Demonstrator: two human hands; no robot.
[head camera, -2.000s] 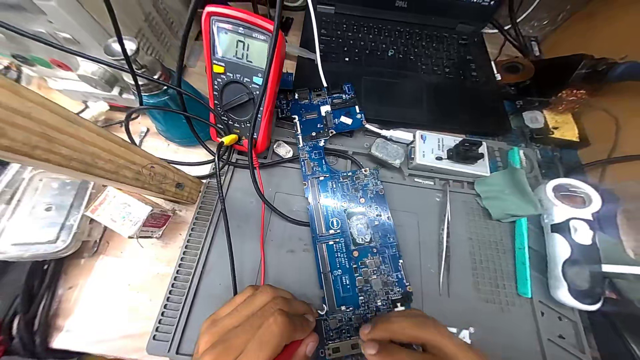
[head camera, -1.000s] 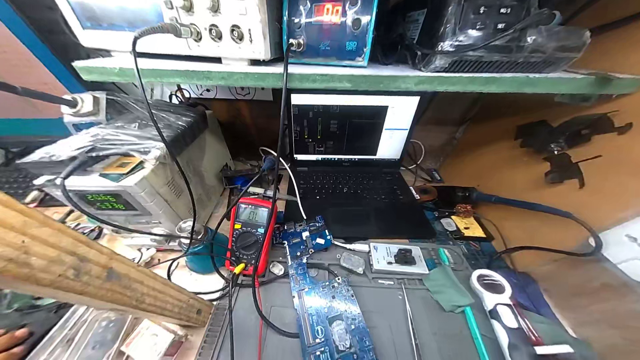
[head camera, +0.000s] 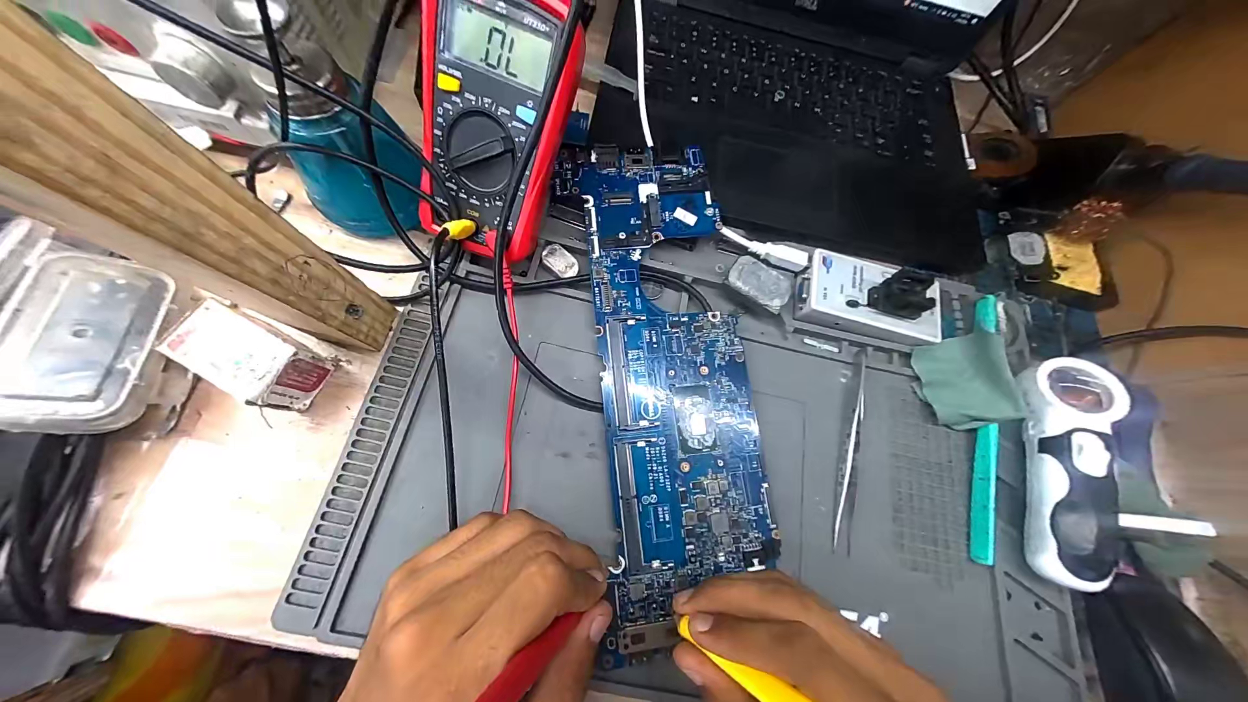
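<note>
A blue laptop motherboard lies lengthwise on a grey silicone repair mat. My left hand grips a red multimeter probe at the board's lower left edge. Across from it, my right hand holds a yellow probe, its front end over the lower part of the board. Both probe tips are hidden by the fingers or too small to make out. A red digital multimeter stands above the mat, showing an overload reading, with a black and a red lead running down from it.
Behind the board sits an open black laptop. A white USB tester-like box, tweezers, a green cloth, a teal-handled tool and a white-black magnifier lie to the right. At left are a wooden post and a plastic box.
Both hands, out of sight over the board one second ago, are back at its lower end. The view has tilted down from the shelf to the mat. The yellow probe now shows plainly.
</note>
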